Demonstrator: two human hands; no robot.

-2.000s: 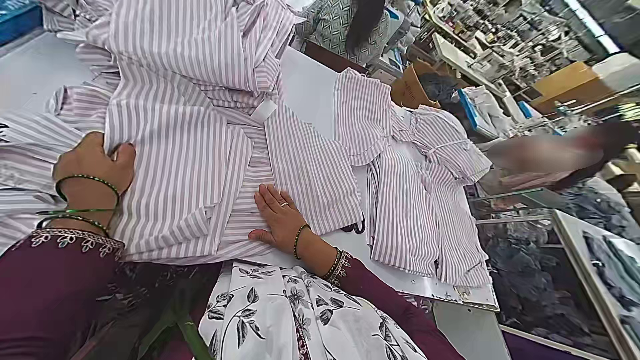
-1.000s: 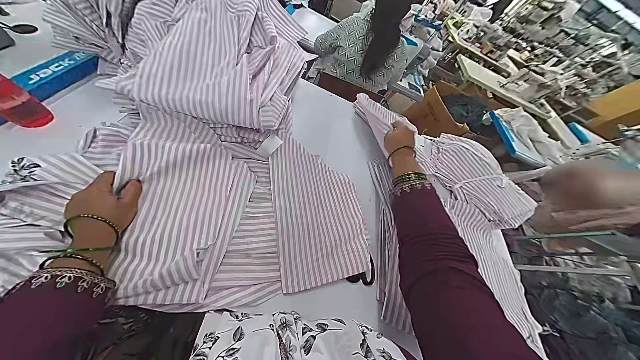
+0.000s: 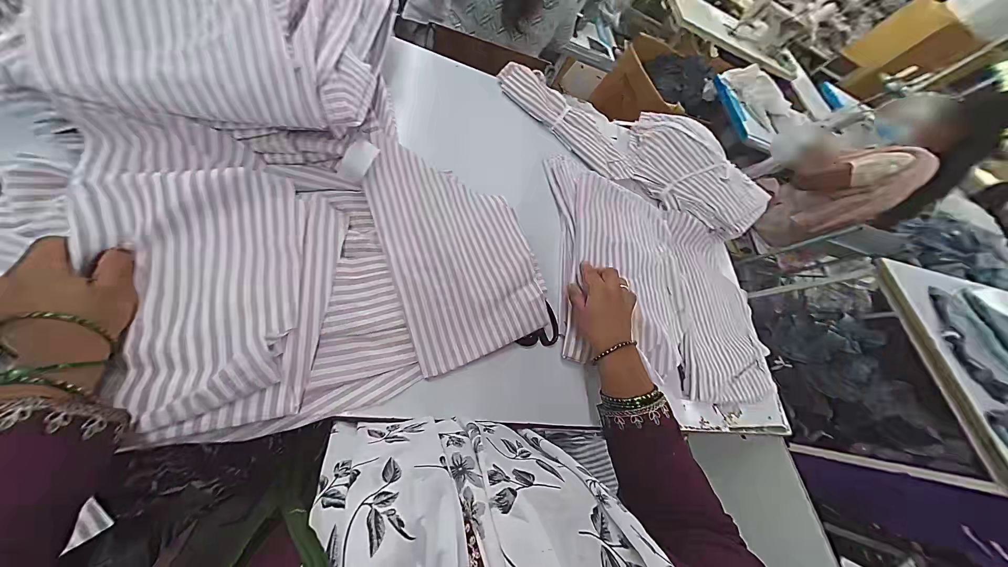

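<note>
On the white table, a large heap of pink-and-white striped fabric covers the left and middle. My left hand grips the edge of its front layer, with the fabric between thumb and fingers. A striped piece lies flat at the heap's right side, a small white tag above it and a black loop at its lower corner. My right hand rests on the left edge of another striped stack; whether it pinches the cloth is unclear. Tied striped bundles lie behind that stack.
Floral white fabric hangs over my lap at the table's front edge. Behind the table are a cardboard box with dark cloth and a seated person. Another person is at the right, near a mesh-sided bin of dark fabric.
My right hand has come down from the far end of the right-hand striped cloth to its near left edge. Two seconds ago it lay on the middle pieces. My left hand stays at the heap.
</note>
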